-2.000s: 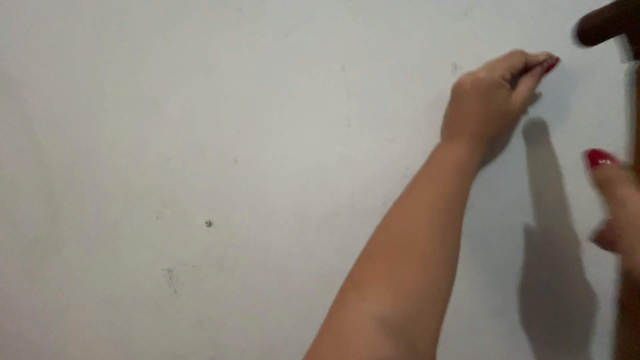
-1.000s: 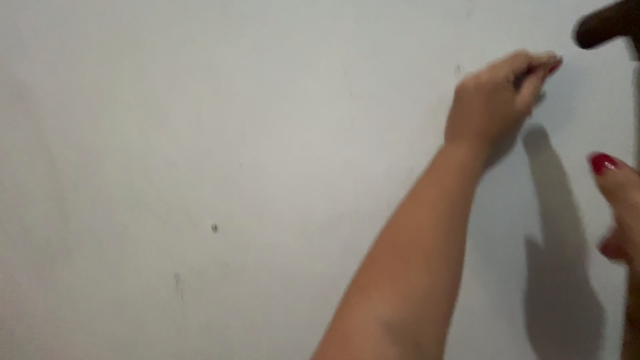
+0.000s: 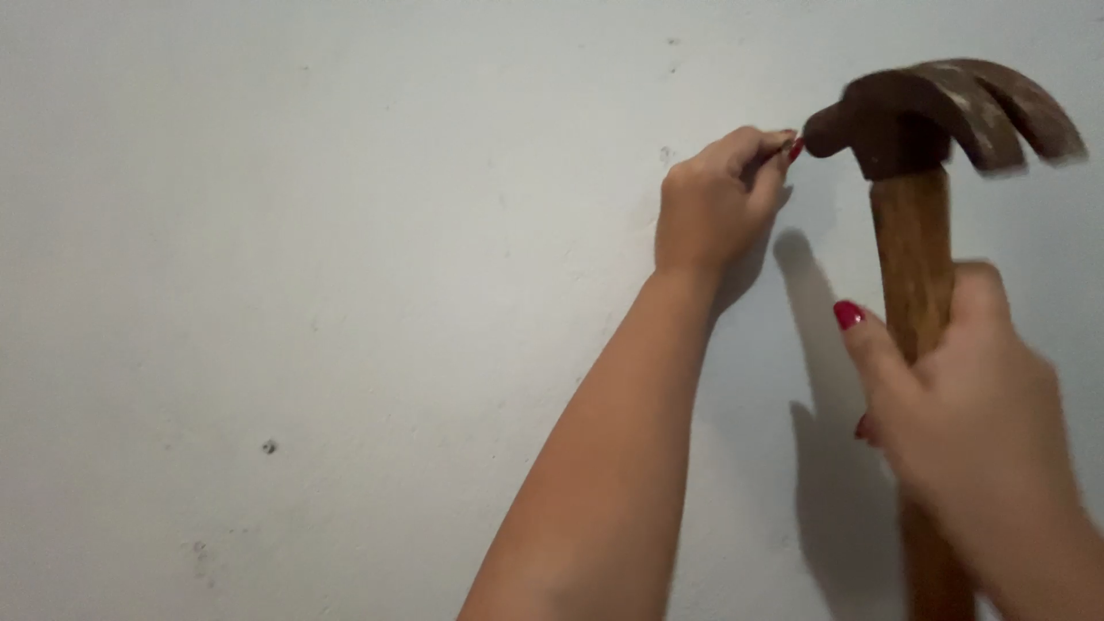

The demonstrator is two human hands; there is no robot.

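My left hand (image 3: pixel 720 203) rests against a pale painted wall (image 3: pixel 388 259), thumb and forefinger pinched together at their tips. Something small and dark seems to be between them, too hidden to name for certain. My right hand (image 3: pixel 975 405) is wrapped round the wooden handle of a claw hammer (image 3: pixel 914 259), which it holds upright. The rusty hammer head is at the upper right, its face just right of my left fingertips and its claw pointing right. Whether the face touches the fingertips or what they pinch, I cannot tell.
A small dark hole or mark (image 3: pixel 269 447) shows in the wall at the lower left, with faint scuffs (image 3: pixel 200 552) below it. Other small marks dot the wall near the top. Shadows of the hammer and my right hand fall on the wall between my arms.
The hammer and my right hand have moved left, so the face is now close by my left fingertips. Before, most of the hammer was past the right edge. My left hand keeps its pinch.
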